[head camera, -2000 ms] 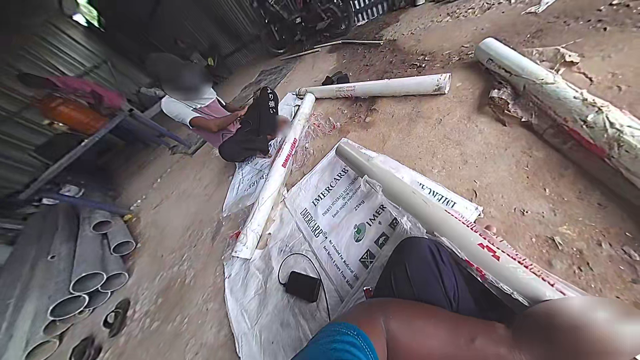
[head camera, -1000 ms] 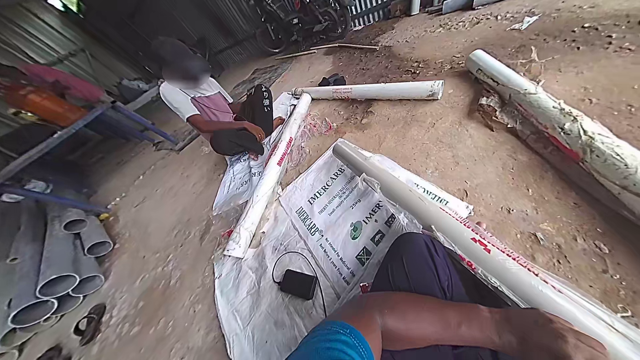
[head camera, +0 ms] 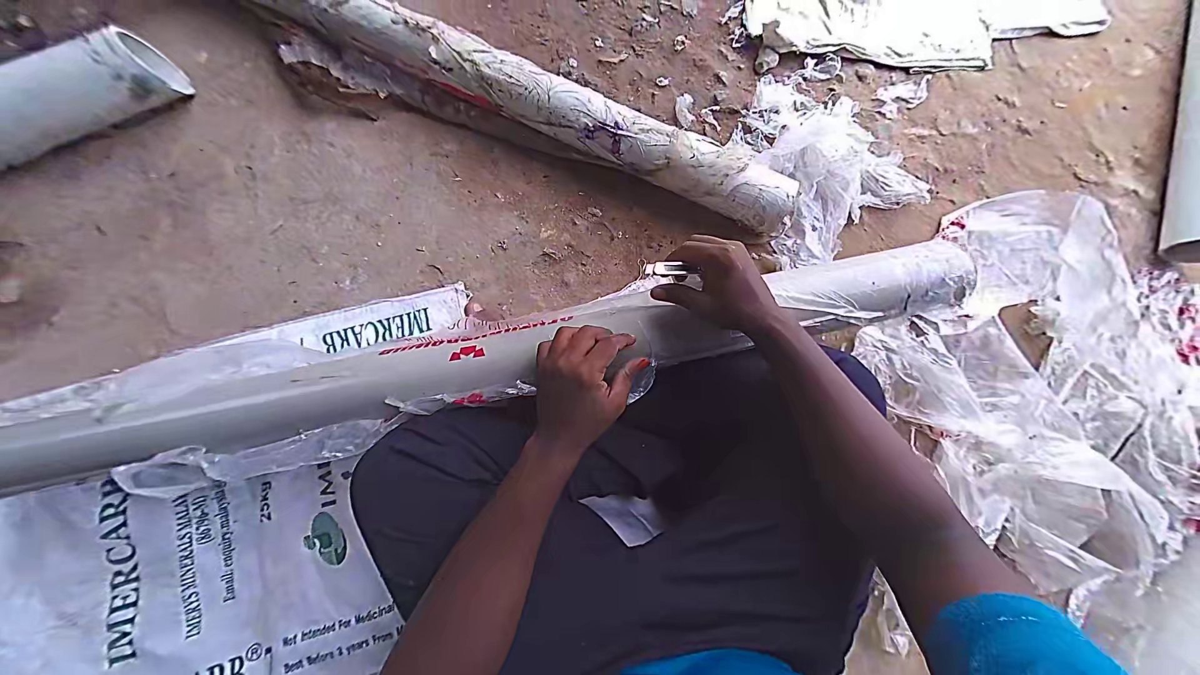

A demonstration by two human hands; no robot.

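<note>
Across my lap lies a long grey plastic pipe (head camera: 309,398), with clear plastic film (head camera: 272,455) along its lower side and more film around its right part. My left hand (head camera: 586,380) rests on the pipe near the middle, fingers bent over the film. To its right, my right hand (head camera: 717,286) is closed on a small tool with a metal end (head camera: 669,269), perhaps a cutter blade, held just above the pipe's far edge. The tool's handle is hidden in the fingers. Red print shows on the pipe's wrap left of my left hand.
Beyond the pipe, another film-wrapped pipe (head camera: 600,122) lies on the dirt floor. An open pipe end (head camera: 145,66) is at upper left. Crumpled clear film (head camera: 1041,441) spreads at right. Printed woven sacks (head camera: 187,581) lie under the pipe at left; a white sheet (head camera: 872,33) is at the top.
The view has swung well to the right and down. My left hand now shows on the pipe, and my right hand shows with a small tool. The seated person is out of view.
</note>
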